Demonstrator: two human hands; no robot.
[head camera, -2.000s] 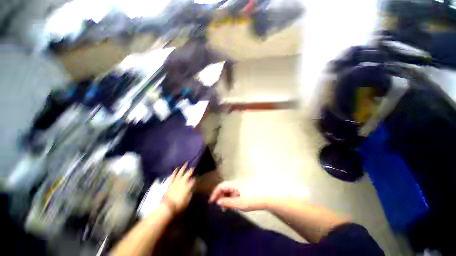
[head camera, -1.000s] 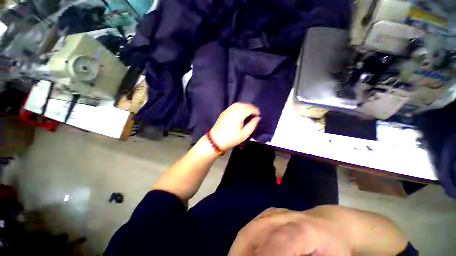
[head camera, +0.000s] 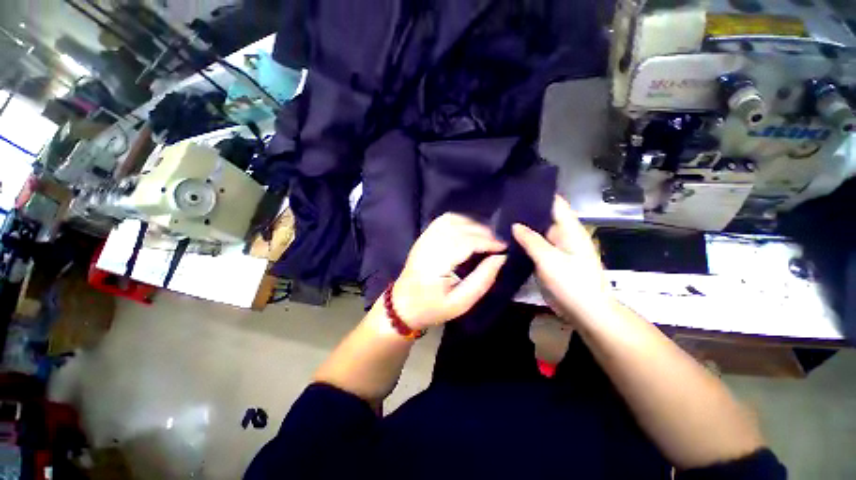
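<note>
A dark purple-navy garment panel (head camera: 528, 199) is held up between my two hands at the table's front edge. My left hand (head camera: 452, 265), with a red bead bracelet at the wrist, pinches its near edge. My right hand (head camera: 566, 260) grips its right side, thumb on top. A large heap of the same cloth (head camera: 375, 94) lies behind and left, partly hanging off the table. The overlock machine (head camera: 695, 122) stands to the right, its flat grey cloth plate (head camera: 574, 127) beside the panel.
A cream sewing machine (head camera: 199, 195) stands on another white table (head camera: 211, 272) at the left. The white table edge (head camera: 741, 305) runs below the overlock machine. Dark cloth (head camera: 828, 234) hangs at the far right. A small dark item (head camera: 254, 418) lies on the floor.
My right hand has come up from the lower edge to the table and taken hold of the panel. My left hand now pinches the panel, which is lifted. The view has shifted slightly.
</note>
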